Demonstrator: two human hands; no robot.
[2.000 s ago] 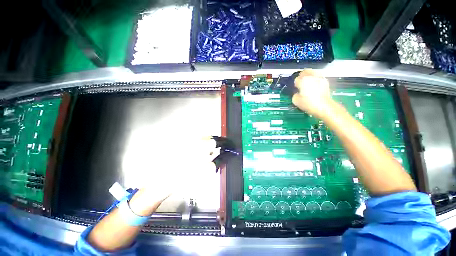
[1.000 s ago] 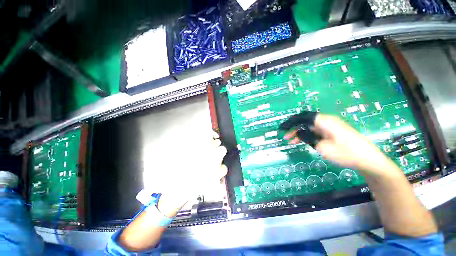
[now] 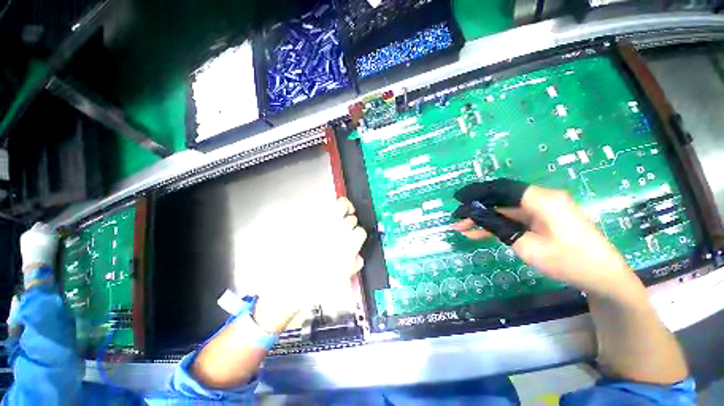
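A large green printed circuit board [image 3: 524, 151] lies in its dark carrier frame with reddish-brown side bars. My right hand [image 3: 556, 230] is over the lower middle of the board, with black finger cots on its fingertips close together; whether a small part is between them cannot be told. My left hand [image 3: 333, 246], washed out by glare, is at the frame's left bar [image 3: 335, 162], its fingers bent by the bar's edge; its grip is unclear. A pale blue wrist strap [image 3: 258, 329] is on my left wrist.
Bins behind the line hold white components [image 3: 225, 91], dark blue capacitors [image 3: 306, 59] and small bright blue components [image 3: 405, 51]. Another board [image 3: 99, 277] lies at the left. A neighbouring worker's white-gloved hand [image 3: 37, 246] is at its far left corner. Conveyor rails [image 3: 238, 162] run along the line.
Since two seconds ago, my right hand has moved from the board's back edge to its lower middle. The view has tilted and shifted. The neighbour's gloved hand has come to the left board's corner.
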